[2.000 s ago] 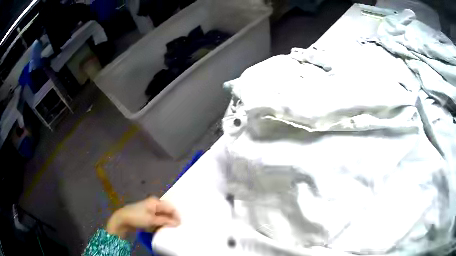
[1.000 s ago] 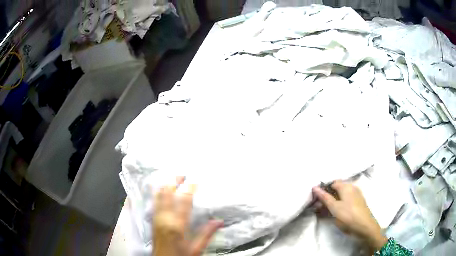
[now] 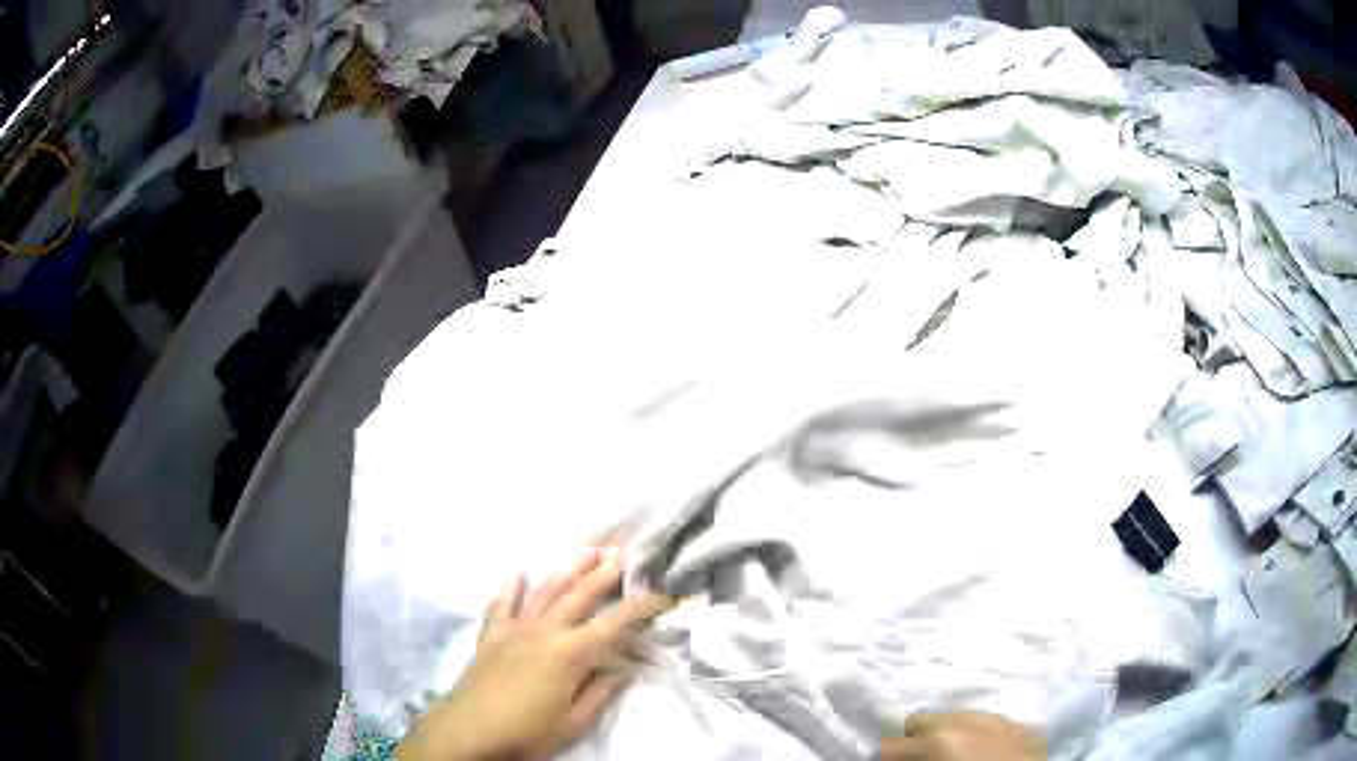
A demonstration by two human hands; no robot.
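Note:
A large off-white jacket [image 3: 595, 402] covers the front of the table, its cloth folded and bunched near the hands. My left hand [image 3: 551, 654] lies on it at the lower centre, palm down with fingers apart. My right hand [image 3: 964, 737] is cut off by the bottom edge, fingers curled at the cloth; what it holds is hidden. A small dark label [image 3: 1146, 531] shows on the pale cloth at the right.
Other pale jackets [image 3: 1280, 327] lie crumpled along the right side and the far end. A white bin [image 3: 298, 461] holding dark cloth [image 3: 268, 372] stands left of the table. More pale cloth [image 3: 387, 45] is heaped beyond the bin.
My left hand has come down onto the cloth, slightly to the right. My right hand has moved down to the bottom edge. The near cloth is newly folded, and the dark label has come into sight.

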